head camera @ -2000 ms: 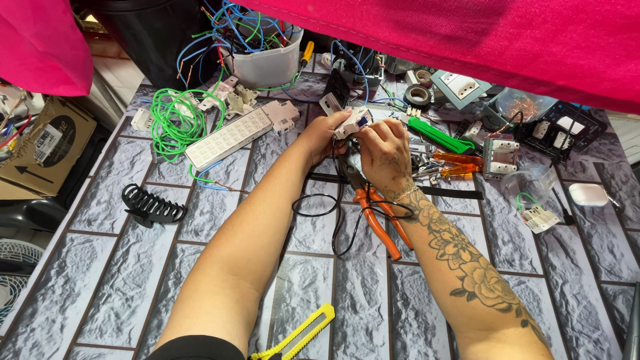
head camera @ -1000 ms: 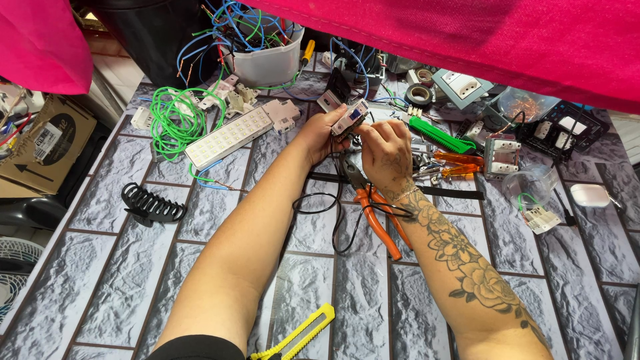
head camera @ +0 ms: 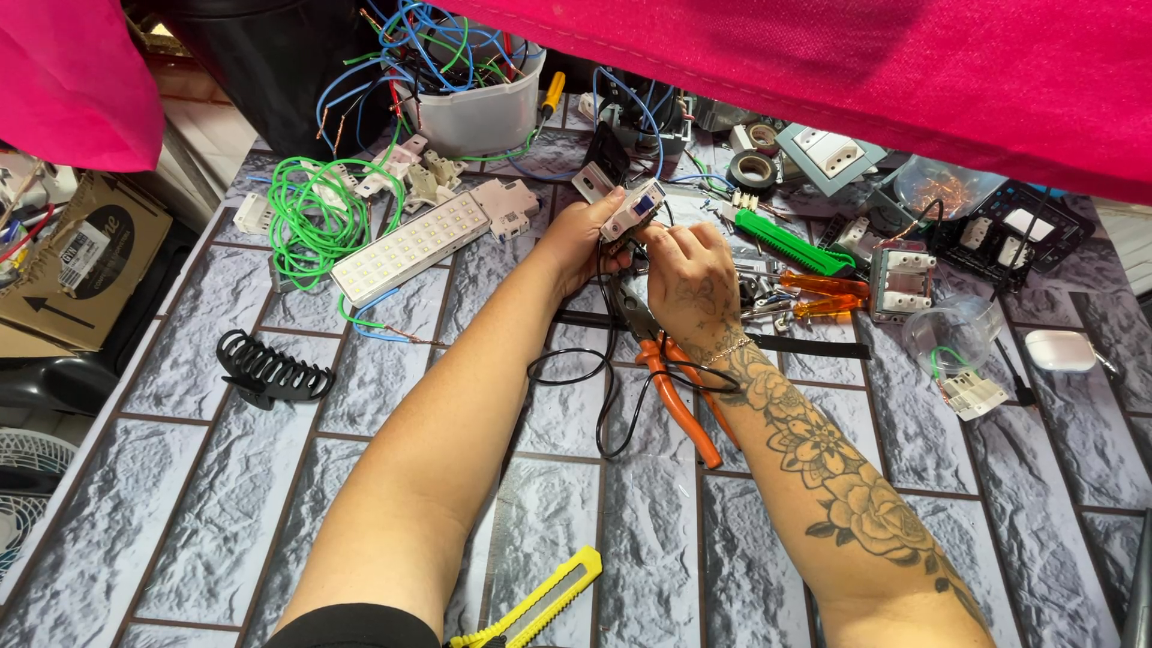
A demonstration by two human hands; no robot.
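My left hand (head camera: 585,236) grips a small white circuit breaker (head camera: 635,209) with a dark blue part facing up. Close against its right side is my right hand (head camera: 691,270), with curled fingers; what they pinch is hidden. A thin black cable (head camera: 605,405) hangs from between the hands and loops over the table. Beneath it lie pliers with orange handles (head camera: 677,405), their jaws partly covered by my right hand. A black and grey piece (head camera: 596,180) stands just behind my left hand.
Left are a white LED light panel (head camera: 412,247), coiled green wire (head camera: 315,220) and a black hair claw (head camera: 273,367). A yellow utility knife (head camera: 535,601) lies in front. Right are a green cutter (head camera: 792,243), orange screwdrivers (head camera: 826,295) and a socket module (head camera: 902,281). A wire-filled tub (head camera: 481,117) stands behind.
The white breaker has turned in my left hand since the oldest frame, bringing its blue part into clearer view. Both forearms have stayed in nearly the same place.
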